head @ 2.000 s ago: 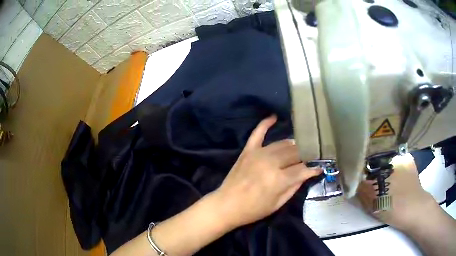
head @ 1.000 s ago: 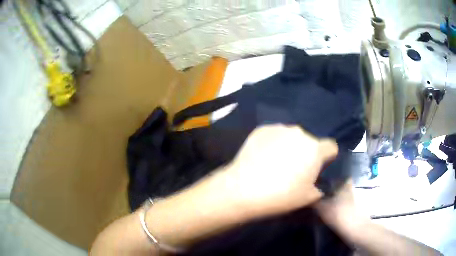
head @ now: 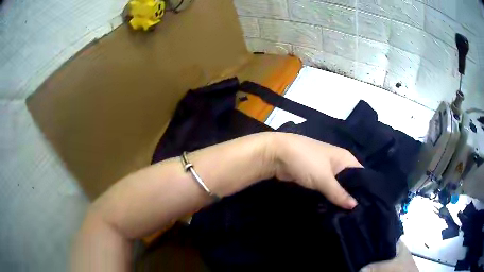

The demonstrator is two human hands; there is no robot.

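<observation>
The dark navy and black garment piece (head: 276, 223) lies bunched over the table's left part and hangs over its near edge. My left hand (head: 313, 164) lies on top of it, thumb and fingers closed on a fold of the cloth; a metal bangle is on the wrist. My right hand (head: 395, 261) is at the lower right, cut off by the bottom edge, its thumb on the cloth's edge; its other fingers are hidden. The cream sewing machine head (head: 448, 149) is at the right edge, beyond the cloth, with its needle area mostly hidden.
A large cardboard sheet (head: 138, 90) stands at the left. A dark narrow strip (head: 284, 101) crosses the orange table edge (head: 284, 69). A yellow object (head: 145, 14) is at the top left. Black fabric scraps (head: 469, 234) lie right of the cloth. A white brick-patterned wall is behind.
The view has swung left. Both hands have moved from the needle area to the cloth left of the machine, and the garment has been drawn out towards me.
</observation>
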